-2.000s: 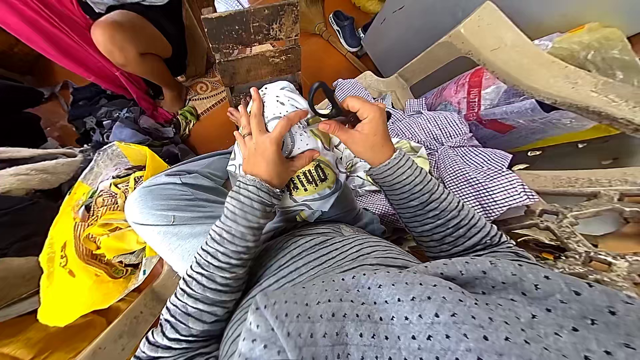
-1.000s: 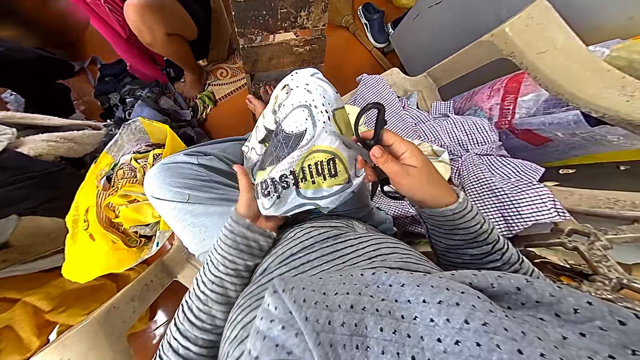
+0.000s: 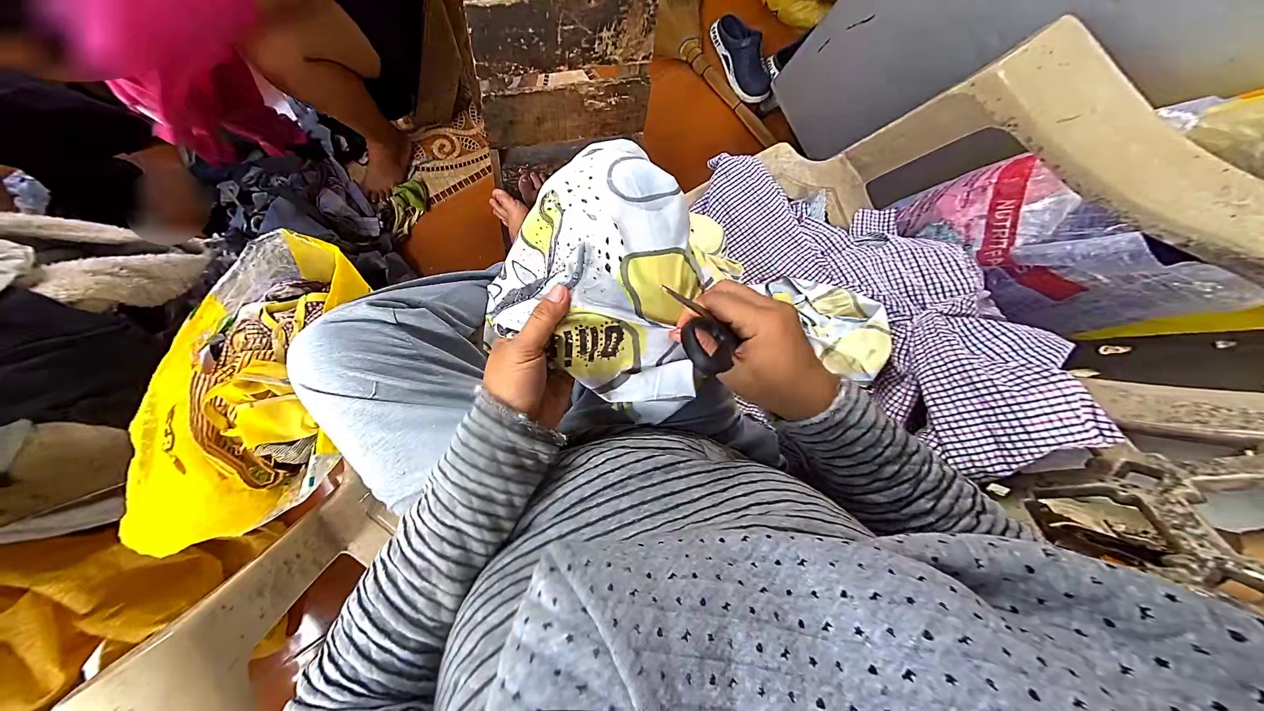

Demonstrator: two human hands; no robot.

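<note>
A white cloth printed in yellow, grey and black [image 3: 592, 237] lies over my knee and lap. My left hand [image 3: 530, 360] grips its near left edge, thumb on top. In my right hand [image 3: 765, 341] is a pair of black-handled scissors [image 3: 711, 344], its pointed metal tip towards the upper left, over the printed cloth. Whether the blades are apart cannot be told. A second piece of white and yellow printed cloth [image 3: 851, 331] shows just right of my right hand, on a checked purple and white cloth [image 3: 948, 336].
On the left, a yellow plastic bag [image 3: 178, 444] holds cloth strips, beside dark and pale fabric heaps. A person [image 3: 316, 59] is at the upper left. A beige plastic chair arm [image 3: 1076, 99] and a clear plastic bag [image 3: 1096, 257] are on the right; a dark clog [image 3: 741, 59] lies at the top.
My left hand, spread on the cloth two seconds ago, now grips its near edge. The scissors, upright in my right hand a second ago, now point towards the upper left over the cloth.
</note>
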